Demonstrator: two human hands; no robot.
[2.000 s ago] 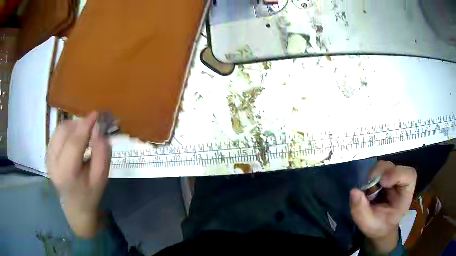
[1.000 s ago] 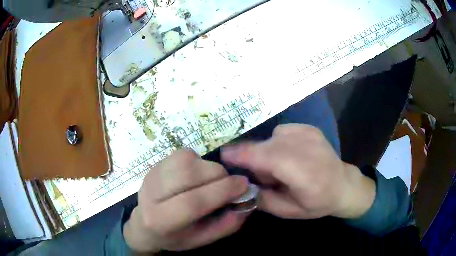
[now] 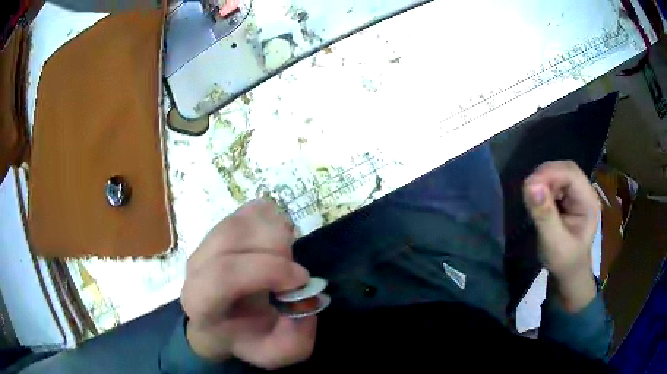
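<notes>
My left hand (image 3: 245,288) holds a metal bobbin (image 3: 303,298) with brown thread between its two rims, over my lap near the table's front edge. My right hand (image 3: 567,215) is apart from it at the right, over the lap, fingers curled with thumb and index close together. A thread between the hands cannot be made out. The shiny metal bobbin case (image 3: 117,191) lies on the tan-brown leather panel (image 3: 99,131) at the left of the table.
The pale machine bed (image 3: 219,69) is at the top, with the hinge cutout (image 3: 188,123) at its corner. A printed ruler (image 3: 541,79) runs along the table's front edge. Stacked panels (image 3: 16,212) are at far left. Scissors-like dark handles (image 3: 649,84) hang at the right.
My right hand has moved away from the left hand to the right. My left hand still holds the bobbin, now turned with brown thread showing. Earlier, my left hand let go of the bobbin case on the panel.
</notes>
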